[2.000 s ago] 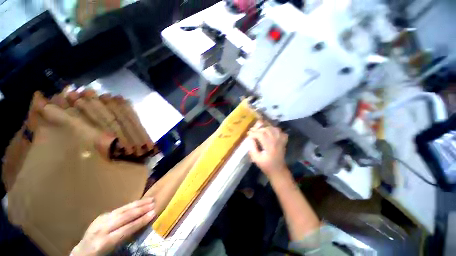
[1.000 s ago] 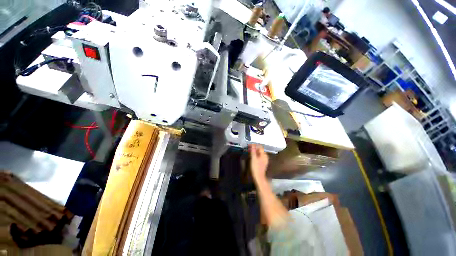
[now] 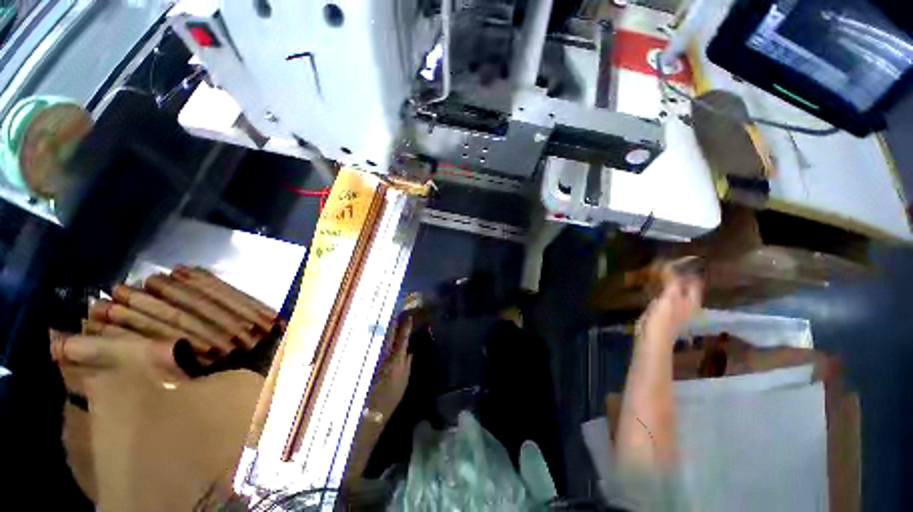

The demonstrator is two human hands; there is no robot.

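The long yellow template [image 3: 335, 225], with dark handwriting, lies along the white arm bed [image 3: 385, 285]; its lower part is washed out by glare. A thin dark-brown strip [image 3: 338, 322] runs along its slot. My right hand [image 3: 681, 287] is blurred, right of the machine and above the papers; a dark spot shows at its fingers, and I cannot tell whether it holds anything. A tan, skin-like shape [image 3: 393, 362] shows beside the arm bed's right edge; it may be my left hand, partly hidden, or leather.
The white machine head [image 3: 320, 85] and grey crossbar [image 3: 591, 132] stand ahead. Tan sheets [image 3: 165, 430] and rolled brown edges [image 3: 190, 310] lie left. White papers [image 3: 746, 435] cover brown pieces at lower right. A black-framed screen [image 3: 826, 50] is upper right.
The view has swung right, then partly back left and down. My right hand has left the template's upper end and moved right. My left hand is no longer on the sheet at the template's left.
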